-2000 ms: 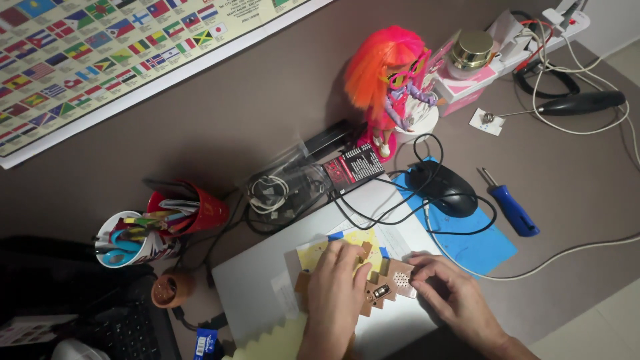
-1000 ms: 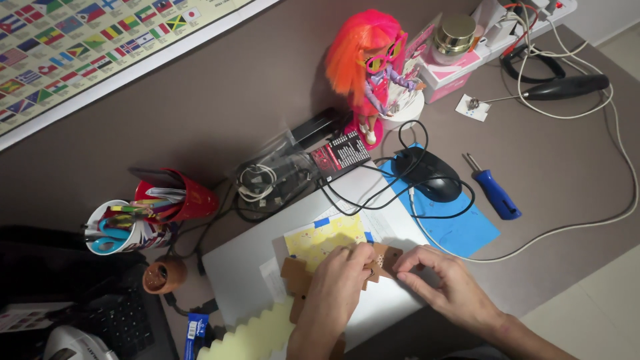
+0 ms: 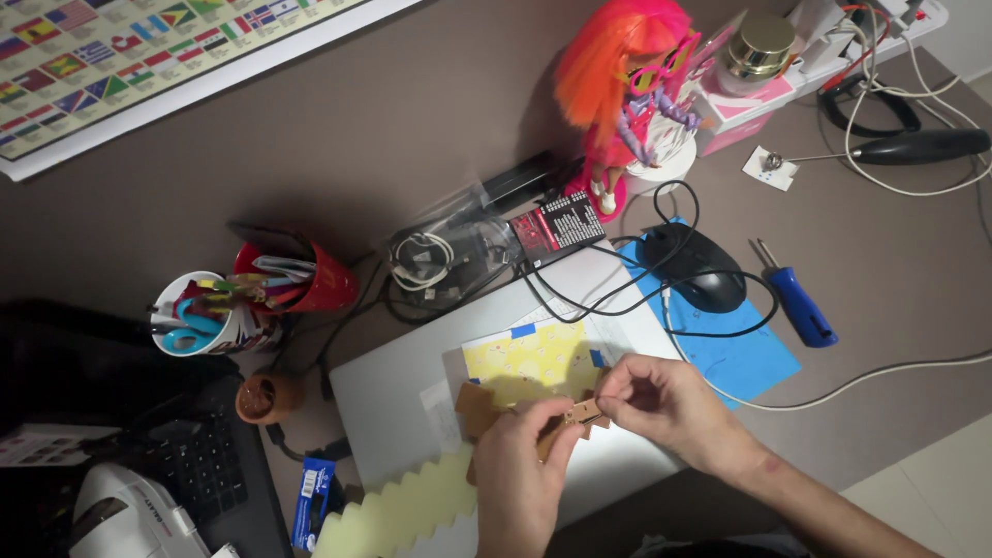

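Between my two hands is a small brown piece (image 3: 583,412) with a metallic part on it, too small to name surely. My left hand (image 3: 527,465) pinches its left side between thumb and fingers. The fingertips of my right hand (image 3: 659,403) are closed at its right end. Further brown pieces (image 3: 475,407) with stepped edges lie behind and beside my left hand. Just beyond the hands, a yellow patterned sheet (image 3: 535,360) with blue tape lies on a silver-grey flat panel (image 3: 387,387). A pale yellow zigzag-edged strip (image 3: 403,500) lies left of my left wrist.
Right of the panel are a black computer mouse (image 3: 694,267) on blue paper (image 3: 744,341) and a blue-handled screwdriver (image 3: 802,306). Behind stand a doll (image 3: 628,101) and bagged cables (image 3: 449,260). At left are pen cups (image 3: 333,279), a clay pot (image 3: 267,397) and a laptop (image 3: 209,457).
The brown piece lay lower and flatter two seconds ago, with a white honeycomb pattern facing up; it is now tilted between my fingers. The hands have come closer together.
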